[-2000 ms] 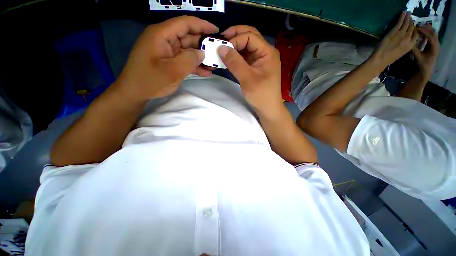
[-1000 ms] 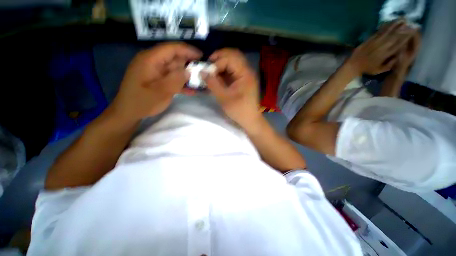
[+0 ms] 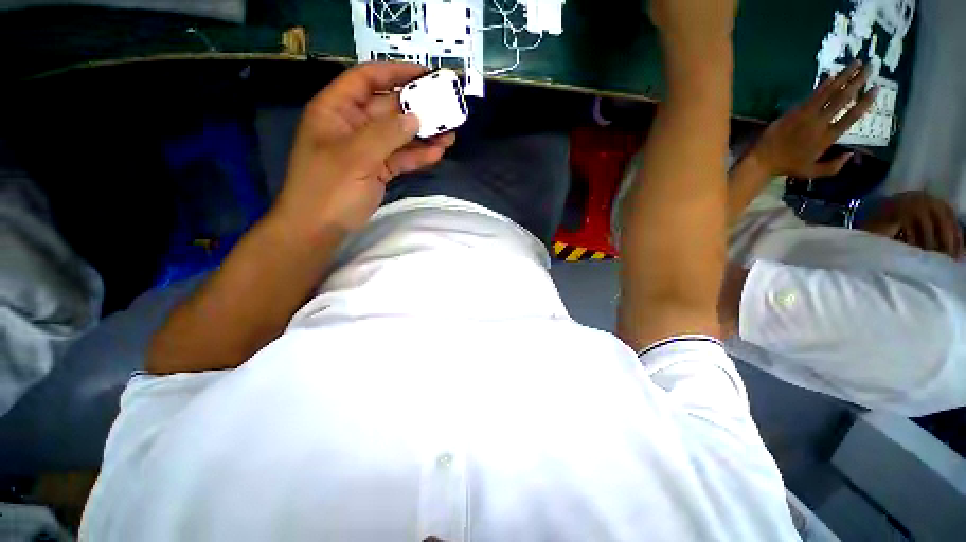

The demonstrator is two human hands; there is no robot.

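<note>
My left hand [image 3: 365,132] holds a small rounded-square unit [image 3: 432,105] between thumb and fingers, just off the bench's front edge. The unit's upward face is white with small black marks near its rim, and its edge is dark. My right forearm reaches forward over the bench; the right hand is cut off by the top edge of the picture, with only the wrist area [image 3: 694,13] showing. A white die-cut sheet [image 3: 429,48] with black slots lies at the bench edge behind the unit.
Thin white loops and a scrap pile [image 3: 546,15] lie on the green bench [image 3: 604,53] beside the sheet. At right, a neighbour's hand [image 3: 810,132] rests by a ragged white sheet [image 3: 874,53]. A red stool [image 3: 595,185] stands below the bench edge.
My right hand has left the unit and moved forward and right, out of the picture. My left hand alone keeps the unit. More of the sheet and bench shows.
</note>
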